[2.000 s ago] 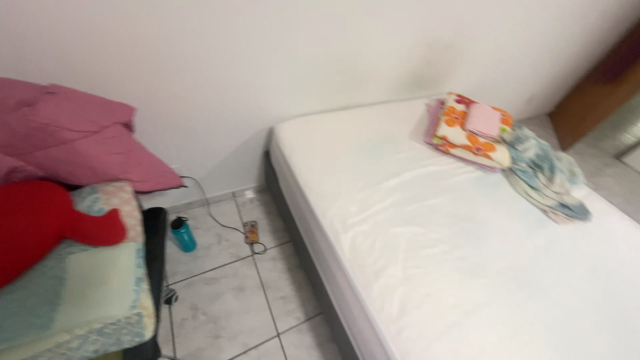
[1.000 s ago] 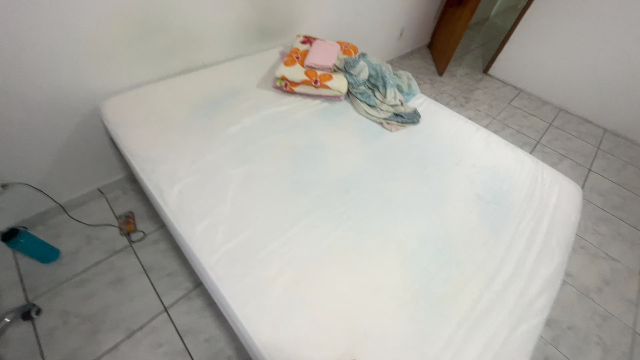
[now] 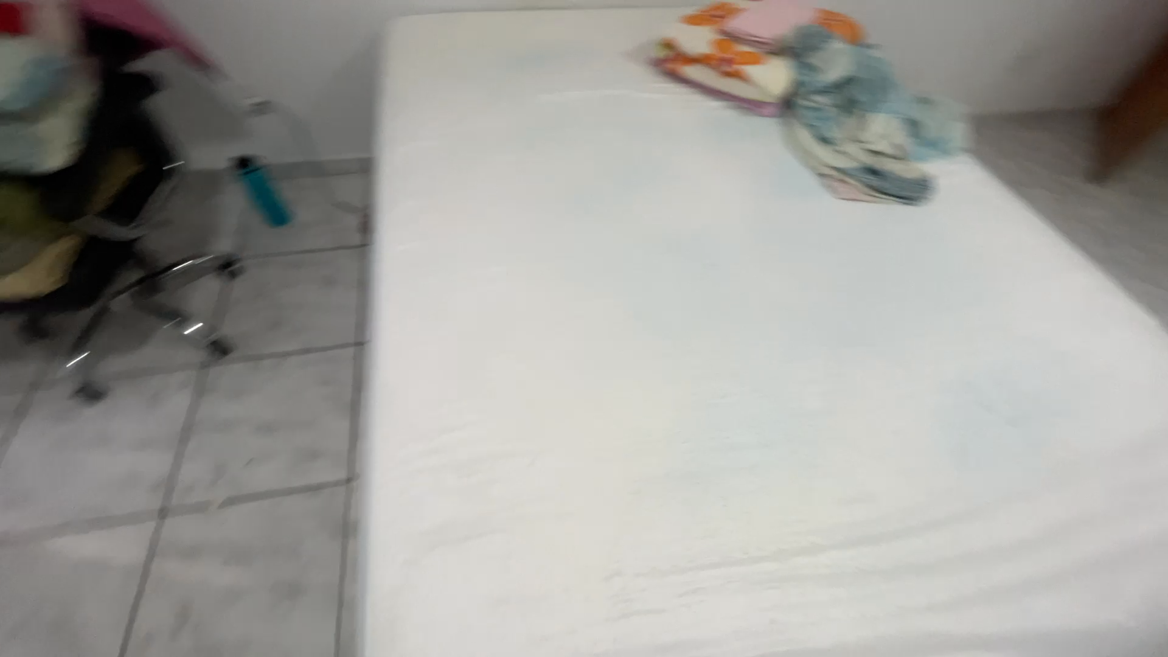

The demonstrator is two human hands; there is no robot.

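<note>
Neither my left hand nor my right hand is in view. A mattress (image 3: 675,365) under a white, slightly wrinkled sheet fills the middle and right of the view. At its far edge lies a folded cloth with orange flowers (image 3: 721,59), and a small folded pink cloth (image 3: 769,20) rests on top of it. Touching it on the right is a crumpled blue-green and white cloth (image 3: 858,119). The picture is blurred.
Left of the mattress, a swivel chair's wheeled base (image 3: 151,292) stands on the tiled floor (image 3: 265,429), with bedding heaped above it. A teal bottle (image 3: 265,193) is near the wall (image 3: 310,55). A brown wooden door edge (image 3: 1131,119) shows at the far right.
The view has swung about, and the chair's wheeled base now shows at the left. The cloths lie on the mattress as before.
</note>
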